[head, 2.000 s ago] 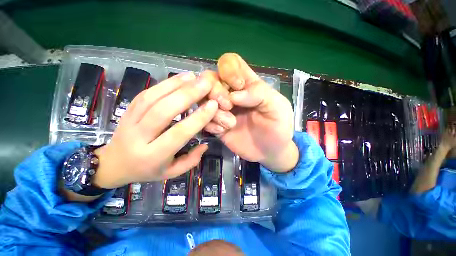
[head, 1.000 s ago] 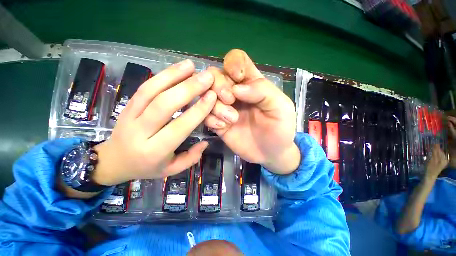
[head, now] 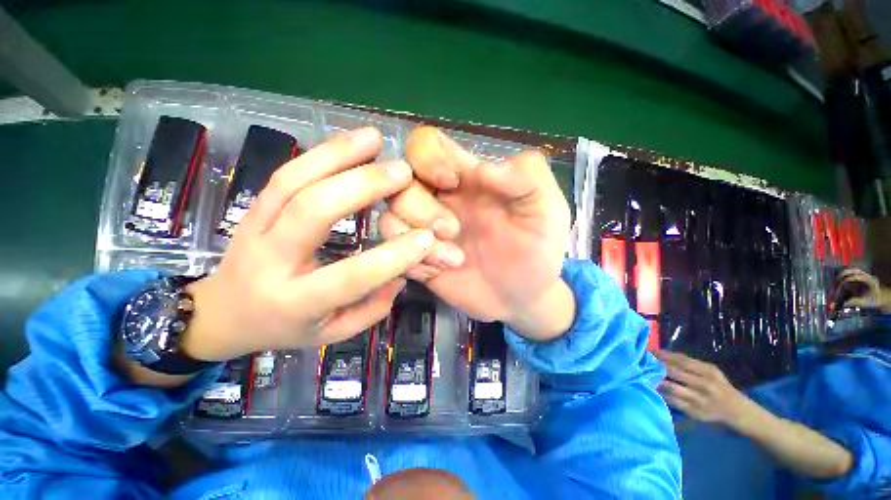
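My left hand [head: 303, 244], with a watch at its wrist, is over the middle of the clear tray [head: 210, 98], palm down, fingers apart. My right hand [head: 498, 239] is beside it, palm turned up, fingers partly curled; the fingertips of both hands meet. No object shows in either hand. Black phones with red side edges and white labels lie in the tray's pockets: one at the upper left [head: 168, 176], another beside it [head: 259, 176], several along the near row [head: 410, 361]. My hands hide the middle pockets.
A glossy black tray [head: 723, 273] is to the right, with a few red covers [head: 647, 276] in its left slots. A coworker's hand [head: 699, 386] is at its near edge, the other at the far right. A green belt [head: 391, 59] runs behind. A metal post [head: 44, 63] is upper left.
My right hand's fingers have shifted slightly and its thumb has moved. The coworker's one hand has come to the black tray's near edge. The phones have not moved.
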